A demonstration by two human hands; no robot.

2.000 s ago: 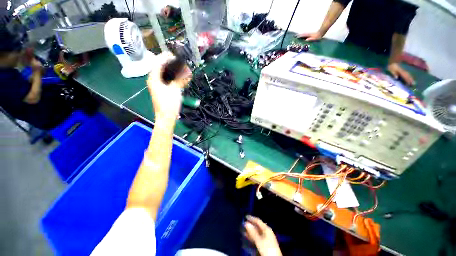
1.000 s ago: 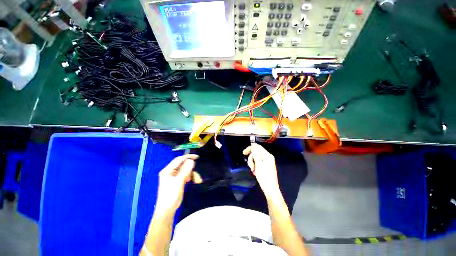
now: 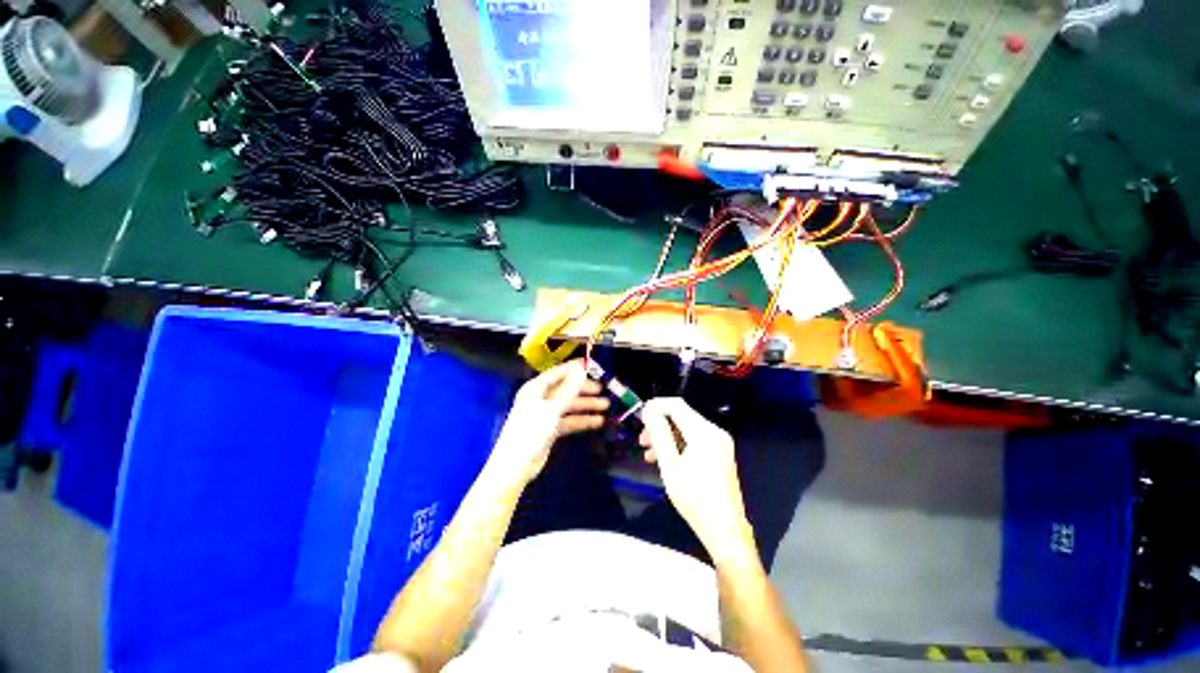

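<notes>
My left hand (image 3: 558, 410) and my right hand (image 3: 683, 442) are close together just below the bench edge. Between their fingertips is a small green circuit board (image 3: 623, 393) with a pale part at its upper left end; both hands grip it. An orange-red test lead (image 3: 608, 320) runs down to my left fingertips. The orange fixture strip (image 3: 724, 329) lies along the bench edge above my hands. A small connector (image 3: 688, 355) sits on the strip's lower edge. Coloured leads loop from the beige tester (image 3: 737, 92). Fine details at the fingertips are blurred.
A pile of black cables (image 3: 355, 145) lies left of the tester, a smaller black group (image 3: 1158, 263) at right. A large blue tote (image 3: 244, 500) stands below the bench at left, another blue tote (image 3: 1063, 526) at right. A white fan (image 3: 66, 99) stands far left.
Both hands came down to the strip. Since the last earlier frame, my left hand moved right and up with the green board, and my right hand left the strip's connector and met it.
</notes>
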